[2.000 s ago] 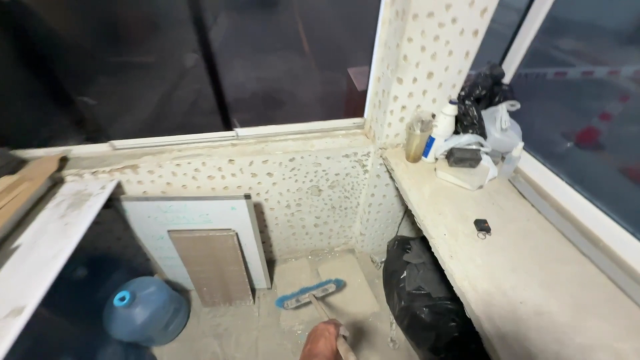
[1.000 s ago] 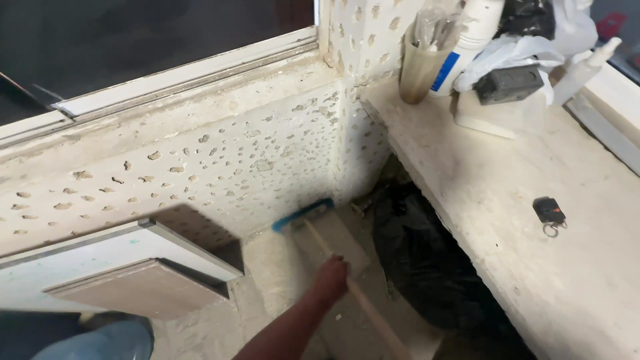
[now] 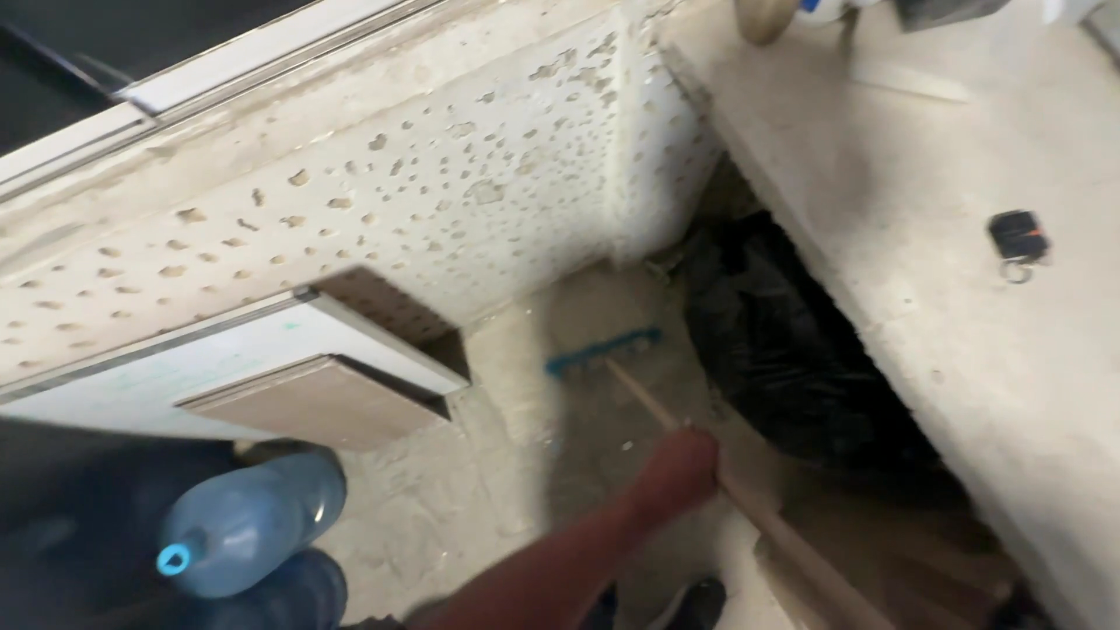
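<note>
My left hand (image 3: 691,464) is closed around the wooden handle (image 3: 787,534) of a floor brush, with the forearm coming in from the bottom edge. The brush's long blue head (image 3: 604,350) rests on the dusty floor near the wall corner. A blurred brown shape (image 3: 910,551) lies at the lower right beside the handle; it may be my right hand or arm, and its fingers cannot be made out. To the right of the brush head, a black plastic bag (image 3: 770,350) sits under the ledge.
A large blue water bottle (image 3: 254,525) lies at the lower left. A white board (image 3: 219,359) and a brown panel (image 3: 324,402) lean near the pitted wall (image 3: 490,175). The pale ledge (image 3: 945,367) at right bears a small black object with a ring (image 3: 1018,236). My shoe (image 3: 700,604) shows below.
The view has moved down and closer to the floor. The brush head has moved from against the wall base to farther out on the floor, with my left hand still around its handle.
</note>
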